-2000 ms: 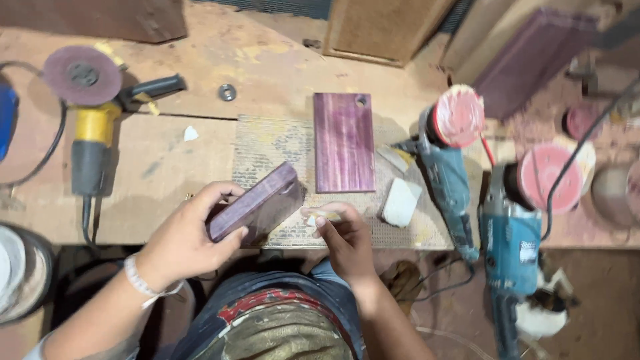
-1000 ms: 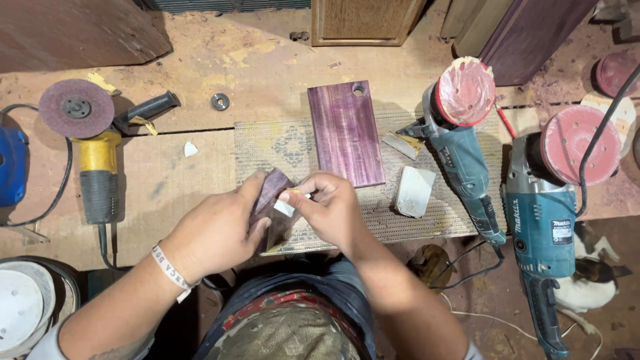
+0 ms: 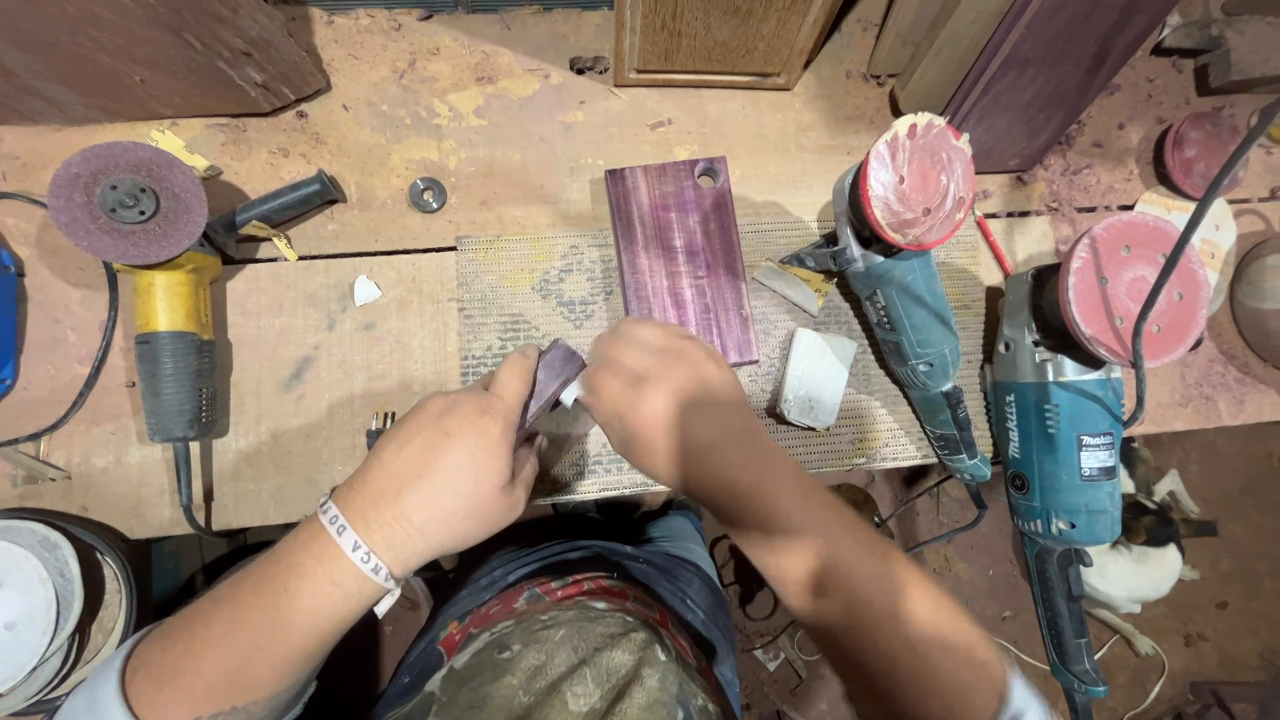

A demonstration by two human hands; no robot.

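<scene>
My left hand (image 3: 450,470) grips a small purple wooden board (image 3: 552,382), seen nearly edge-on and tilted. Against the board's right end is my right hand (image 3: 655,400), its fingers closed on a small white piece (image 3: 571,393), perhaps folded sandpaper; most of it is hidden. Just beyond my right hand, a purple wooden board with a round corner hole (image 3: 680,260) lies flat on a perforated mat (image 3: 530,300). A whitish block (image 3: 816,378) and a folded scrap of sandpaper (image 3: 792,286) lie to the right of that board.
A yellow angle grinder (image 3: 175,310) lies at left, near a metal flange nut (image 3: 427,194). Two teal sanders (image 3: 905,310) (image 3: 1062,430) with red pads are at right. A framed wooden panel (image 3: 725,40) stands at the back. A dog (image 3: 1140,560) lies on the floor.
Two seconds ago the small board showed more of its face and my right hand was lower, apart from it. My right hand has come up against the board's end. My left hand still holds it.
</scene>
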